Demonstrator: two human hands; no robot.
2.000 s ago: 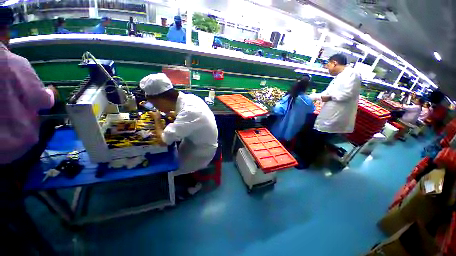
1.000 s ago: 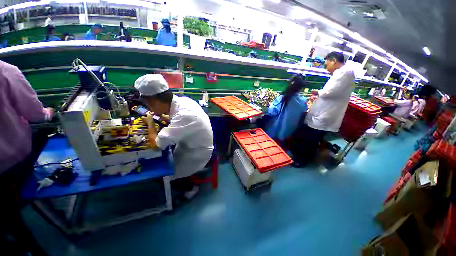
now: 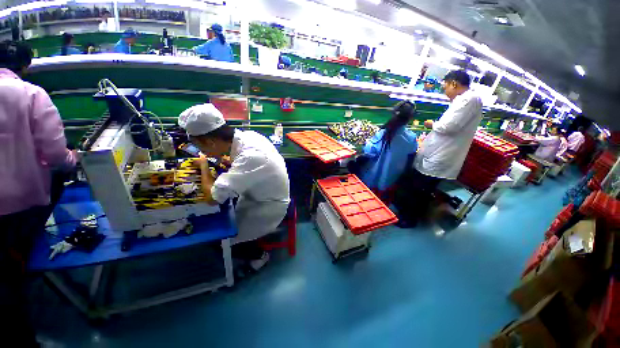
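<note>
Neither my left hand nor my right hand is in the picture. Nearest in front of me is a blue-topped table [image 3: 163,239] with white legs. A white bench-top machine [image 3: 112,183] with looping pale cables stands on it. Yellow-and-black parts [image 3: 166,192] lie beside its panel. A small dark tangle [image 3: 85,238] with white bits lies at the table's left. A white-capped worker [image 3: 255,177] sits at the table with hands raised near the face; what they hold is too small to tell.
A red tray [image 3: 358,204] lies on a white bin [image 3: 334,232] on castors. Another red tray [image 3: 319,145] lies by the line. A person in pink [image 3: 30,143] stands at left, one in white [image 3: 452,132] further right. Cartons [image 3: 554,272] and red crates line the right side.
The view has shifted a little. The person in pink shows more fully at the left than one second ago. The white-capped worker's head has dipped slightly.
</note>
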